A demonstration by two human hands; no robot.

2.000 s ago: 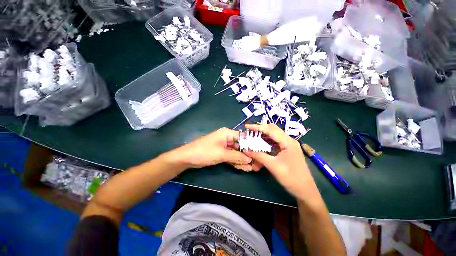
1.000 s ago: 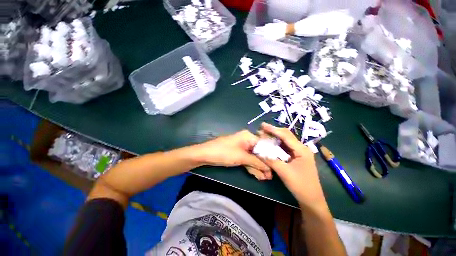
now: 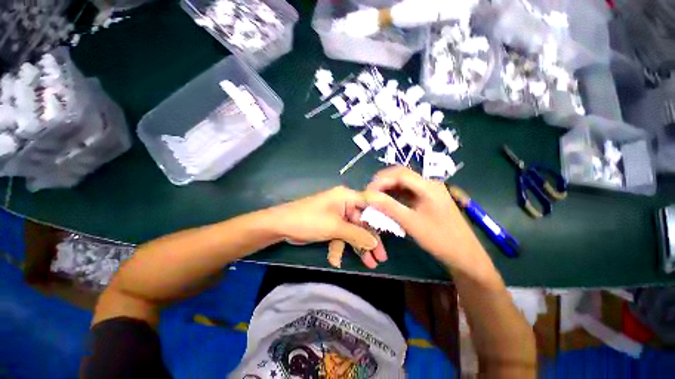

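A bunch of pin parts (image 3: pixel 383 220) shows its white heads lined up between my hands, near the table's front edge. My left hand (image 3: pixel 333 220) holds the bunch from the left, with its lower fingers curled below. My right hand (image 3: pixel 416 201) closes on the bunch from the right and above. The stems are hidden by my fingers. A loose pile of pin parts (image 3: pixel 388 115) lies tangled just beyond my hands. The finished-parts box (image 3: pixel 161 122) stands to the left, with parts in rows.
A blue-handled knife (image 3: pixel 488 224) lies just right of my right hand, with nippers (image 3: pixel 534 185) farther right. A small-parts tub (image 3: pixel 641 163) stands at the right. Supply tubs (image 3: pixel 455 96) stand behind the pile. Stacked filled boxes (image 3: pixel 89 148) stand at far left.
The view has shifted. The white heads in my hands are turned and now point down to the right, where before they faced up. Both hands stay together around the bunch.
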